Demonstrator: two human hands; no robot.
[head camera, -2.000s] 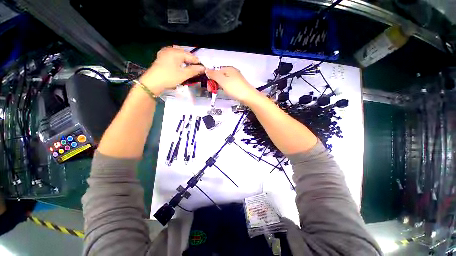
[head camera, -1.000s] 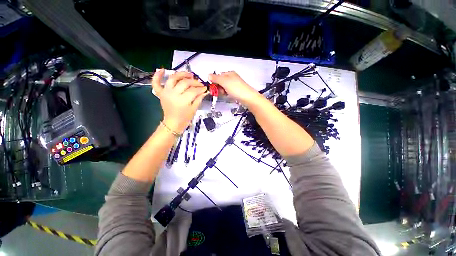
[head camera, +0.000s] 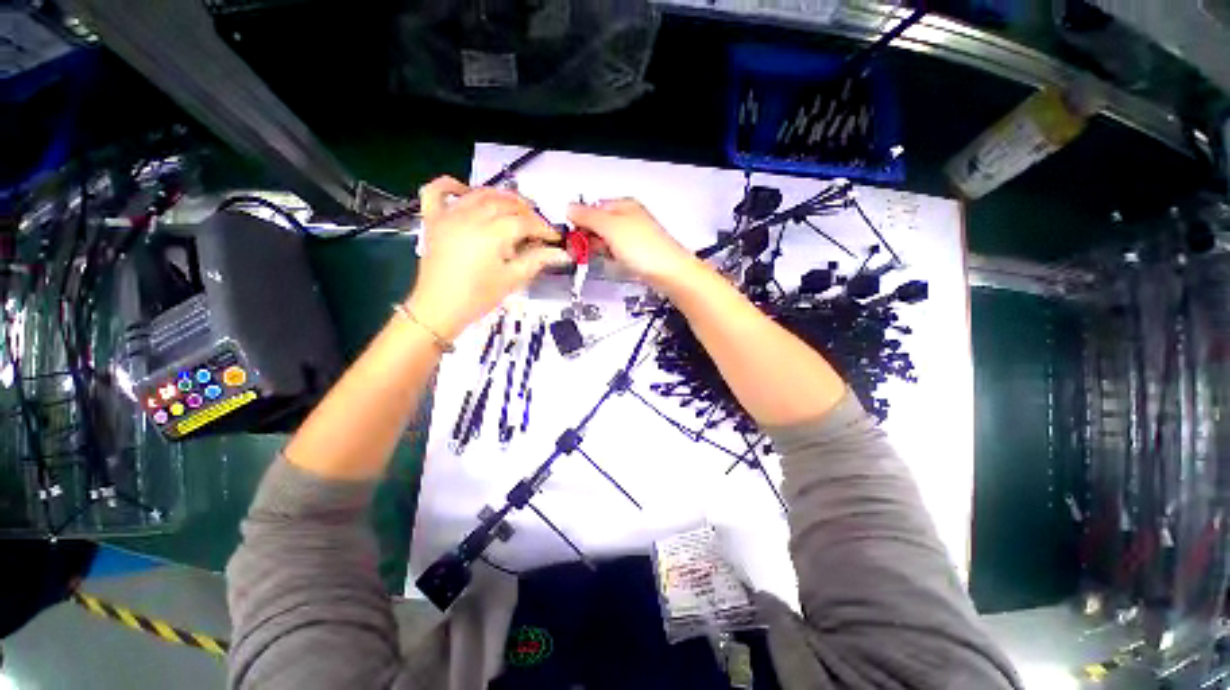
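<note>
A black wire harness (head camera: 568, 440) runs diagonally across the white board (head camera: 648, 492), with a black connector block (head camera: 443, 581) at its near end and thin tie tails sticking out. My left hand (head camera: 479, 245) and my right hand (head camera: 626, 239) meet at the board's upper left, fingers closed around the harness's dark end beside the red wires (head camera: 579, 247). The exact part between the fingertips is hidden. A small square black part (head camera: 565, 336) lies below the hands. Several black strips (head camera: 518, 384) lie left of the harness.
A tangled pile of black ties (head camera: 796, 344) lies right of the harness. A blue bin (head camera: 815, 119) and a yellowish bottle (head camera: 1018, 140) stand beyond the board. A grey-black device (head camera: 236, 324) stands left. Clear bags with harnesses are at both sides.
My left hand moved off the board's top edge, opened its fingers, then closed down toward the red wires. My right hand shifted slightly down. The harness stayed in place.
</note>
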